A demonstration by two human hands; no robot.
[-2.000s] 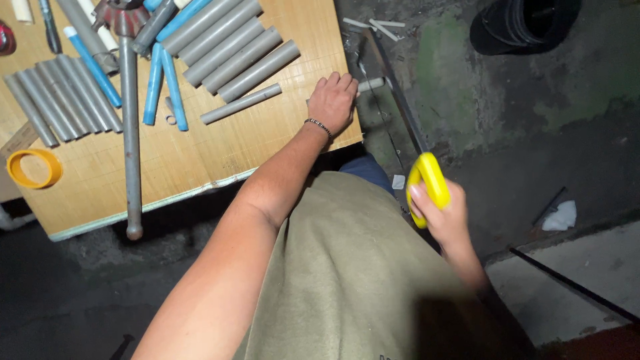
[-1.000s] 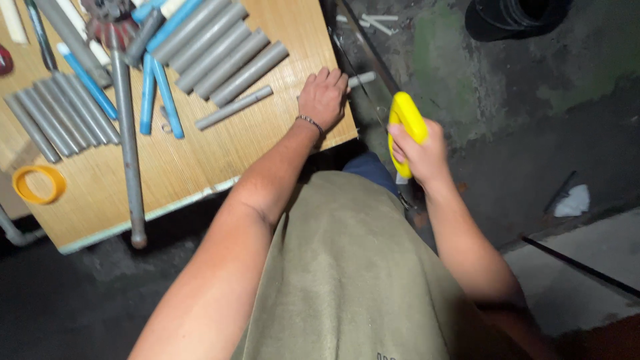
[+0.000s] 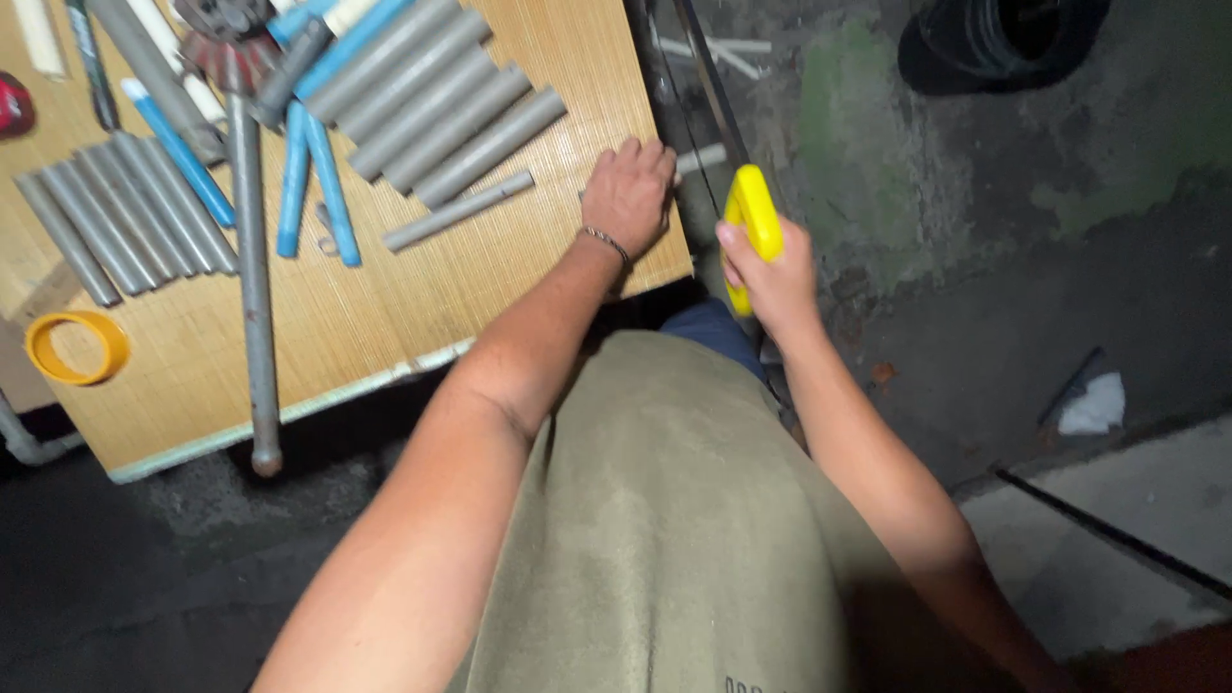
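Observation:
My left hand (image 3: 629, 197) presses down on a thin grey plastic pipe (image 3: 701, 160) near the right edge of the table; one end of the pipe sticks out past that edge. In my right hand (image 3: 778, 274) is the yellow handle of a hacksaw (image 3: 756, 214), just off the table. Its dark frame (image 3: 710, 82) runs up and away, beside the overhanging pipe end. A thin blade line passes over or by the pipe; whether it touches cannot be told. A short grey pipe (image 3: 459, 212) lies left of my left hand, by several thicker grey pipes (image 3: 496, 144).
On the bamboo-topped table (image 3: 385, 318) lie a ratchet pipe threader with a long handle (image 3: 255, 289), blue pipes (image 3: 294, 183), more grey pipes (image 3: 125, 212) and a yellow tape roll (image 3: 77, 348). A black bucket (image 3: 1001, 38) and white offcuts (image 3: 736, 58) are on the floor.
My right hand has moved the hacksaw forward, up along the table's right side, from its place two seconds ago. My left hand has stayed on the pipe.

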